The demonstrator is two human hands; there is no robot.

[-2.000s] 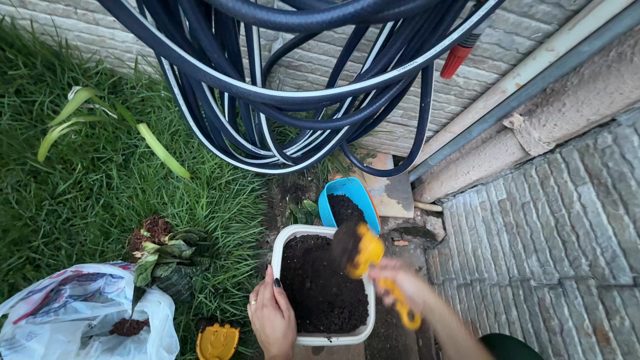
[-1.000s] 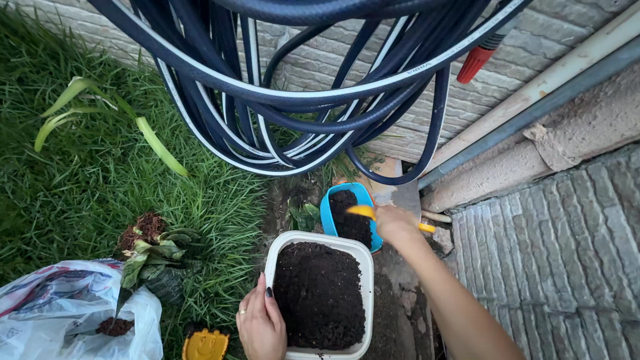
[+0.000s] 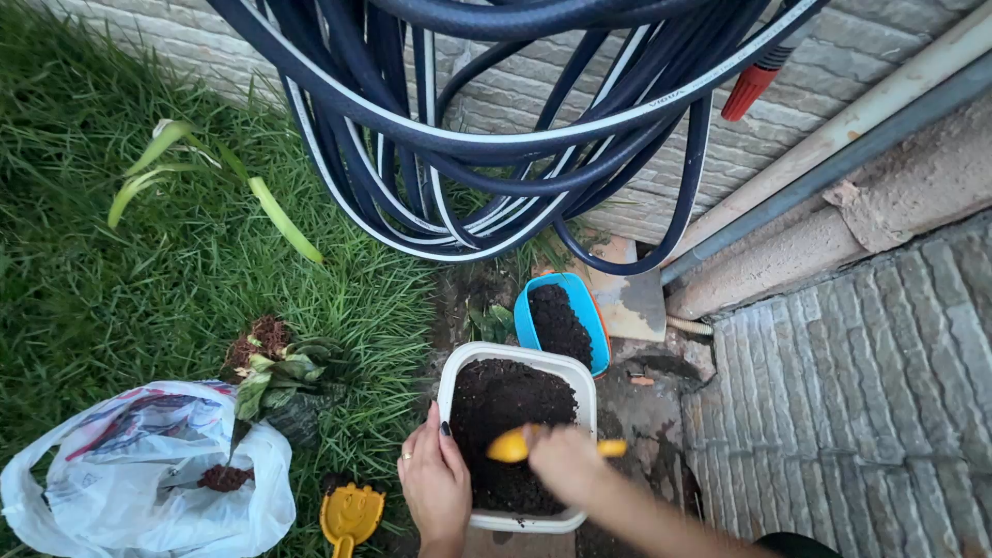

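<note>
My left hand [image 3: 438, 473] rests against the left wall of a white square plastic planter [image 3: 587, 387], its fingers at the rim. Dark potting soil [image 3: 496, 395] fills much of the planter. Blurred by motion, my right hand [image 3: 564, 457] grips a small yellow plastic shovel [image 3: 509, 446], the blade low over the soil and the handle end sticking out to the right. Just behind the planter is a blue plastic container [image 3: 525, 318] holding dark soil. A yellow toy scoop [image 3: 353, 513] with a moulded face lies on the grass to the left of my left hand.
A coiled dark blue garden hose [image 3: 496, 139] with a red nozzle [image 3: 748, 91] hangs in front at the wall. On the grass are a white plastic bag [image 3: 170, 496], an uprooted leafy plant [image 3: 283, 380] and a cut green leaf [image 3: 283, 219]. Pipes [image 3: 837, 132] and a textured wall [image 3: 852, 380] bound the right side.
My right hand with the yellow shovel was over the blue container a second ago and is now over the white planter. My left hand remains at the planter's left side.
</note>
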